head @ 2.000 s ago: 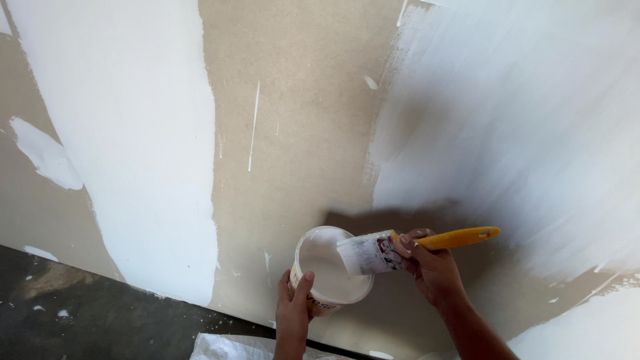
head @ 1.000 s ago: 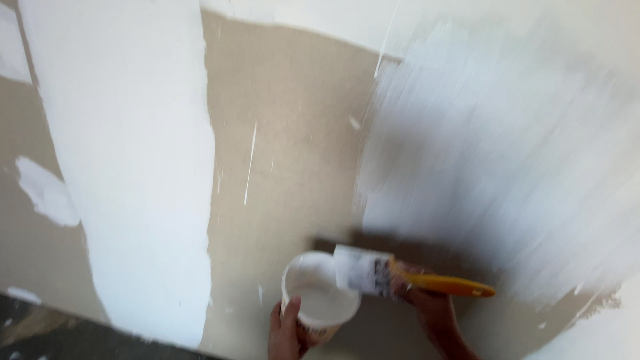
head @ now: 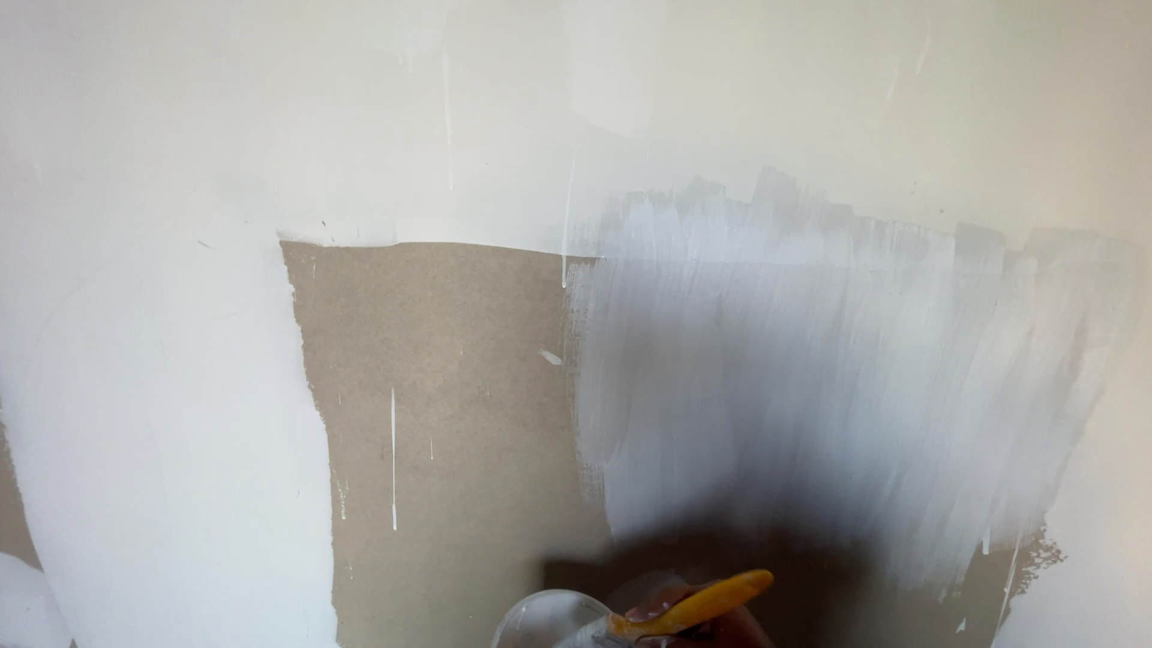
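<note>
At the bottom edge, my right hand (head: 720,625) grips a paintbrush by its yellow handle (head: 706,605). The brush head points down and left over the round tub (head: 540,605), of which only the upper rim shows; whether the bristles touch the paint cannot be told. My left hand is out of view below the frame. Behind them stands a wall with a bare brown panel (head: 450,387) between a white painted strip (head: 180,405) at left and a streaky, freshly brushed white patch (head: 810,360) at right.
An off-white band of wall (head: 315,108) runs across the top. Thin white drips mark the brown panel. A dark shadow (head: 810,576) falls on the wall around my right hand. Another bit of brown surface (head: 13,504) shows at the far left edge.
The view has tilted up, so the floor and my left hand, seen earlier holding the tub, have left the frame. The yellow handle now slants up to the right.
</note>
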